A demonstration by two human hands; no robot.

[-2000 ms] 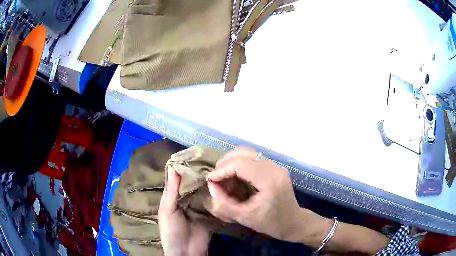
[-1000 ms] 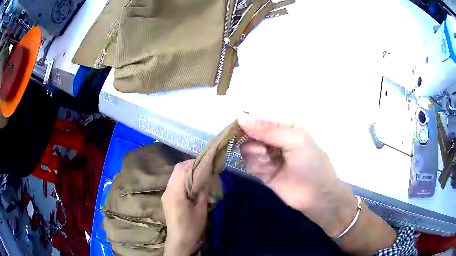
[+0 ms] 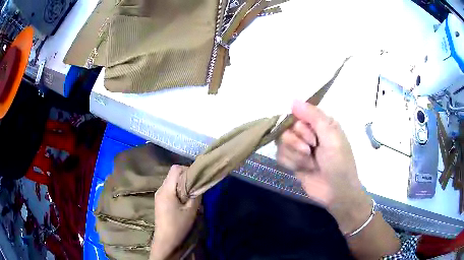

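A khaki-brown pocket piece [image 3: 229, 147] is stretched, twisted, between my hands over the table's front edge. My left hand [image 3: 175, 213] is shut on its lower left end. My right hand [image 3: 320, 157], bare with a bracelet at the wrist and slightly blurred, grips its upper right end. A narrow brown zipper tape end [image 3: 330, 84] sticks out past my right fingers over the white table. A stack of pieces [image 3: 163, 45] lies at the upper left, with zipper tails fanned out on its right.
A heap of pieces [image 3: 127, 203] sits on blue plastic [image 3: 107, 147] below the table edge. At the right are a white sewing machine [image 3: 440, 61], a grey phone [image 3: 423, 152] and loose zippers [image 3: 447, 152]. An orange disc [image 3: 15, 68] is at the left.
The piece, bunched between close hands two seconds ago, is now drawn out long. My right hand has moved up and right, away from my left. The view has shifted slightly.
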